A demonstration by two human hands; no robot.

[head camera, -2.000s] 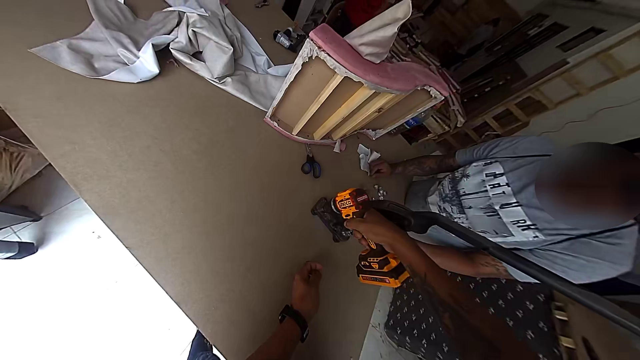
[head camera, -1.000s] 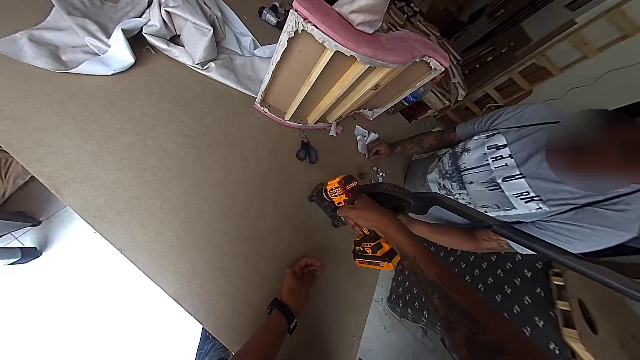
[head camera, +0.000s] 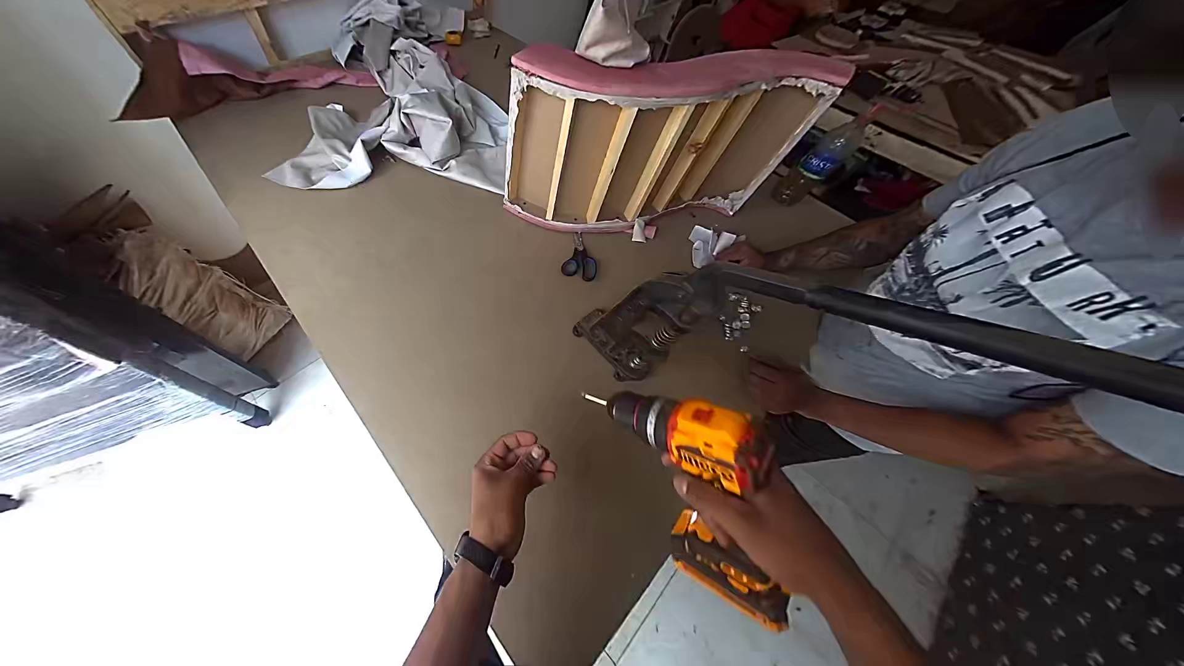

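My right hand (head camera: 754, 527) is wrapped around the handle of an orange and black cordless drill (head camera: 708, 439), its bit pointing left over the board-topped table (head camera: 398, 305). To the left is my left hand (head camera: 513, 467), a watch on its wrist, its fingers curled together; whether something small is between them I cannot tell. Beyond the drill, a dark metal mechanism with springs (head camera: 629, 333) lies on the table, joined to a long black tube (head camera: 962, 333). Small metal fasteners (head camera: 740, 314) lie beside it. Black-handled scissors (head camera: 579, 266) rest farther back.
A padded frame with wooden slats (head camera: 638, 148) stands at the table's back, beside crumpled grey fabric (head camera: 425, 129). At the right a person in a grey shirt (head camera: 1036, 250) leans by the table, one hand near white scraps (head camera: 710, 245). A plastic bottle (head camera: 823, 162) stands behind.
The drill in my right hand has moved off the metal mechanism, toward me, and its bit now shows. The view has shifted, showing more of the table's left side.
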